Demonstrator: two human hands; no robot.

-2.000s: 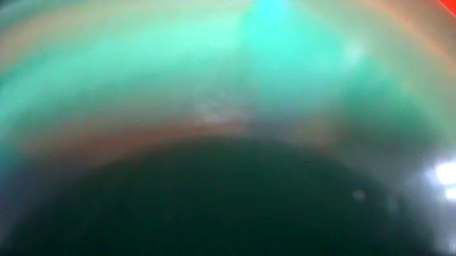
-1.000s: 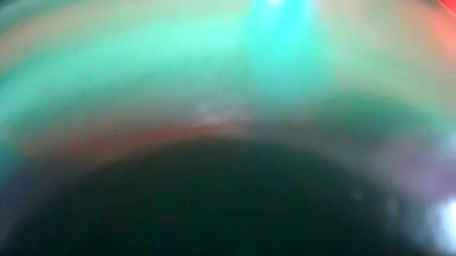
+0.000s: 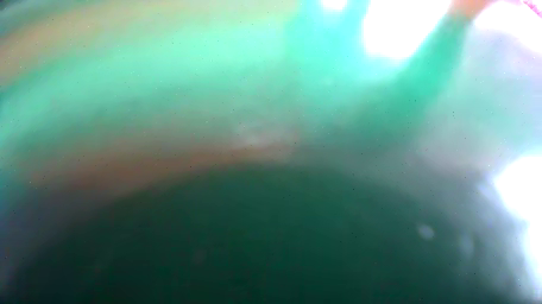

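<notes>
The whole head view is badly blurred, and no object can be made out with certainty. A large dark green shape (image 3: 267, 237) with a curved upper edge fills the lower middle; I cannot tell what it is. A bright green band (image 3: 148, 77) lies above it. Neither my left hand nor my right hand can be made out, and nothing held can be seen.
A blurred reddish-brown strip (image 3: 136, 169) runs along the upper left edge of the dark shape. White glare (image 3: 404, 24) shows at the top right and more glare (image 3: 526, 190) at the right edge. A small orange patch (image 3: 470, 6) is at the top right.
Bright white glare has appeared at the top right and grown at the right edge. The red at the top right corner has mostly gone. The dark shape has stayed in place and looks slightly greener.
</notes>
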